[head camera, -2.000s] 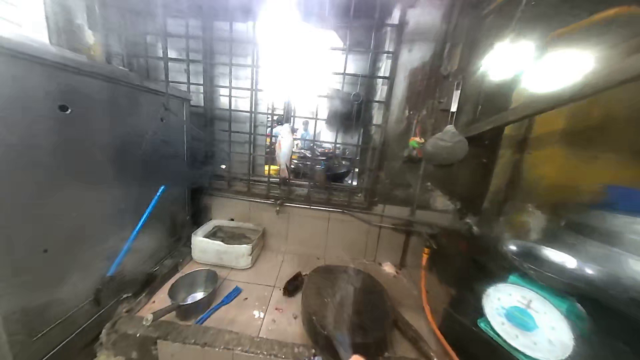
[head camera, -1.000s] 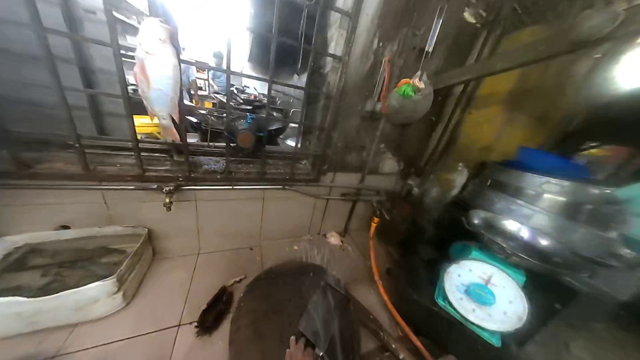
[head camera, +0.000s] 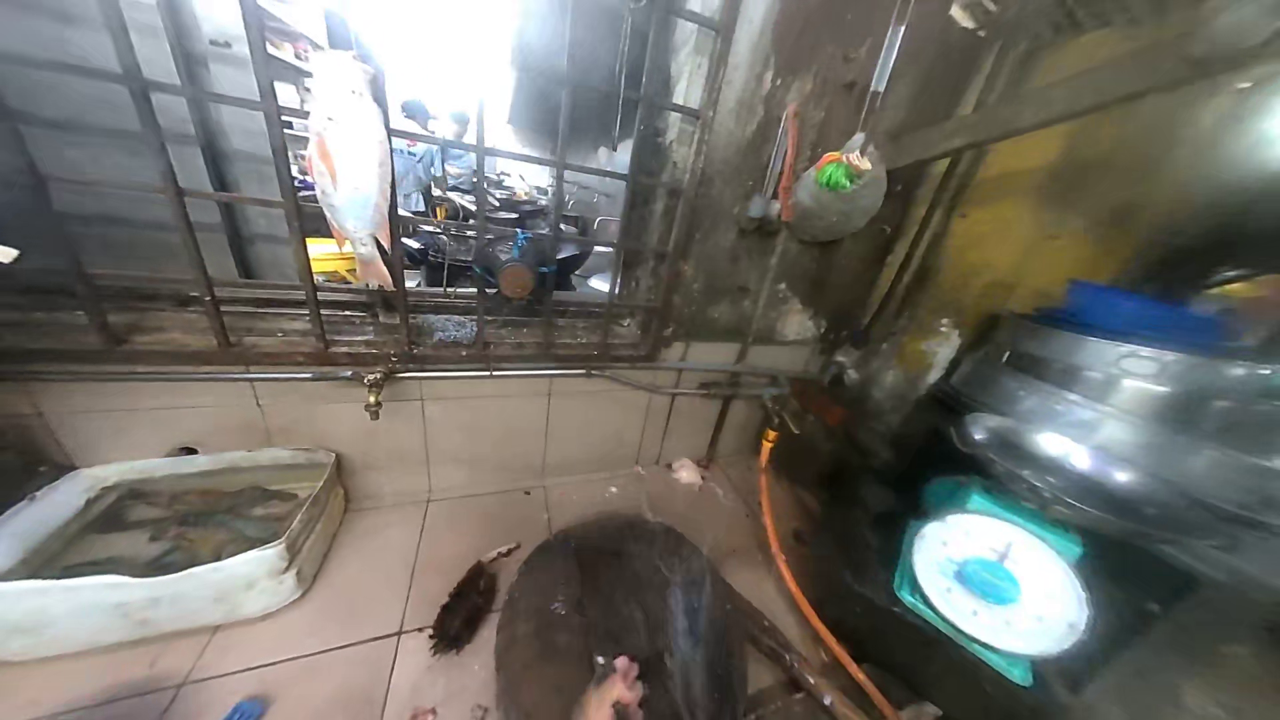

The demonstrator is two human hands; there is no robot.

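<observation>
A round, dark chopping block stands on the tiled floor at the bottom centre. What looks like my left hand shows at the lower edge, low over the block; whether it grips anything is unclear. Just right of it, a blurred greyish blade-like shape lies over the block. My right hand is out of view. A dark, bristly brush-like thing rests on the tiles left of the block.
A white basin of murky water stands left. A fish hangs at the window bars, beside a brass tap. An orange hose, a green dial scale and metal pots are right. People stand beyond the bars.
The view has swung and come nearer to the block, basin and window since the oldest frame. The dark saucepan and the long blue handle seen there are out of view.
</observation>
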